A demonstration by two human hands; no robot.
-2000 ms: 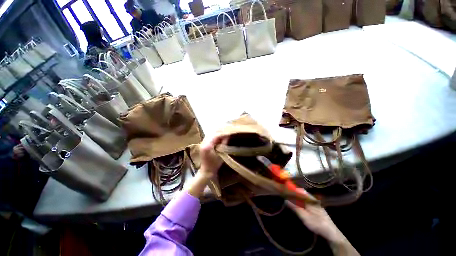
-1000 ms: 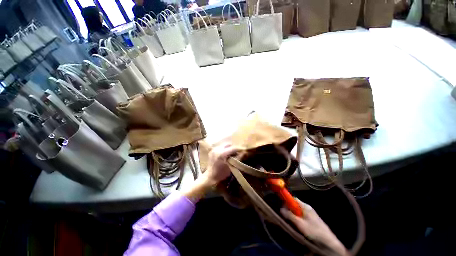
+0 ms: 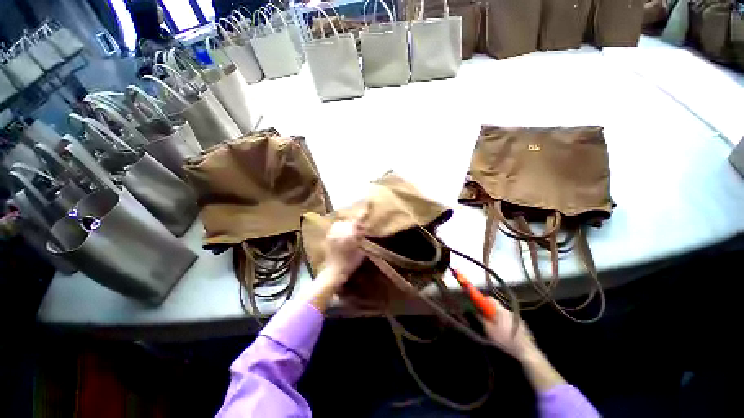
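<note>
A soft brown bag (image 3: 400,206) lies at the table's near edge in front of me, its dark mouth facing me and its long straps hanging below the edge. My left hand (image 3: 344,247) grips the bag and strap at the left side of the mouth. My right hand (image 3: 504,326) holds an orange-handled tool (image 3: 475,295), its front end beside the right side of the bag's mouth. The tool's tip is too blurred to make out. A brown strap passes close to my right hand.
Brown bags with looped straps lie on the left (image 3: 259,189) and right (image 3: 542,170) of the white table (image 3: 391,135). Grey-beige totes (image 3: 122,249) line the left side; more totes (image 3: 333,69) and upright brown bodies (image 3: 512,28) stand at the back. A person (image 3: 147,24) is behind.
The held bag and my left hand have shifted slightly left. The orange tool has moved out of the bag's mouth to its right side. My right sleeve has come into view.
</note>
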